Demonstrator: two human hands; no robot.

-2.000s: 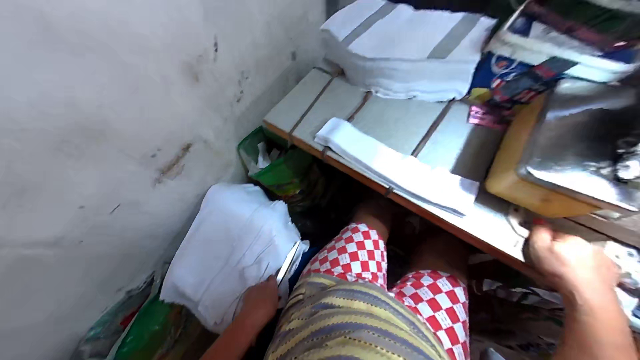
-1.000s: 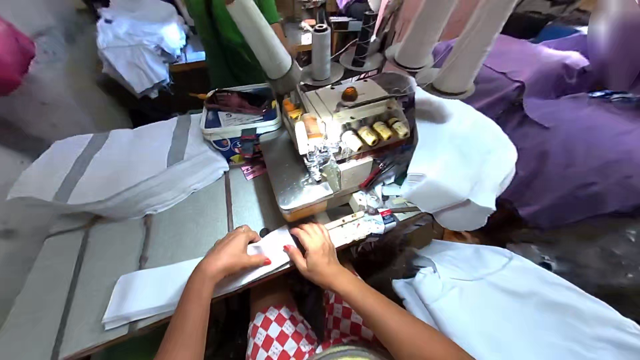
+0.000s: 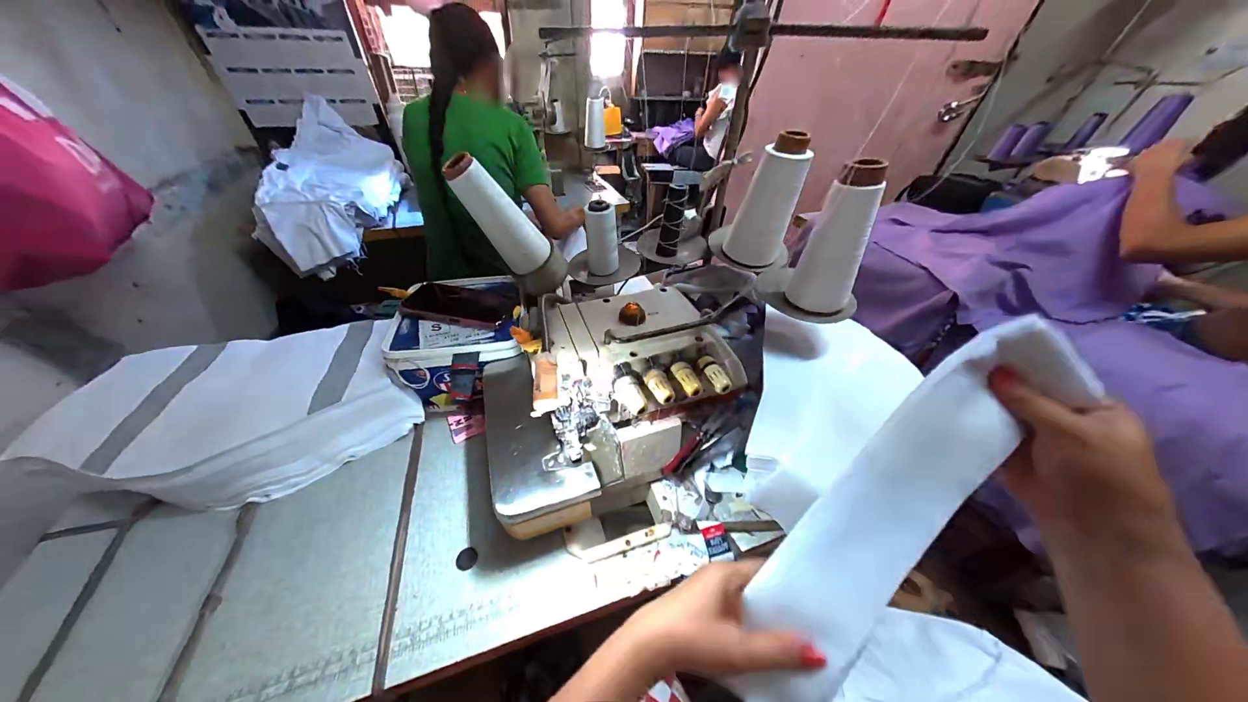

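Observation:
Stretched between my hands, a folded white fabric strip [image 3: 897,497] slants up to the right, clear of the table. My left hand [image 3: 717,624] grips its lower end near the table's front edge. Higher up at the right, my right hand [image 3: 1072,448] holds the upper end, thumb on the cloth. To the left of the strip stands an overlock sewing machine [image 3: 643,351] with a metal plate [image 3: 536,439] at its needle area. Cones of white thread [image 3: 829,244] rise behind it. White cloth with grey stripes [image 3: 224,409] lies on the table's left part.
A plastic box [image 3: 453,331] holding a phone sits left of the machine. White fabric [image 3: 829,390] lies to its right, and more [image 3: 946,663] lies below my hands. A person in green [image 3: 478,185] works behind. Another person's arm [image 3: 1170,219] is over purple fabric [image 3: 994,253] at right.
The white strip lay along the table's front edge under both hands one second ago; now it is lifted off to the right. The view has moved up toward the room.

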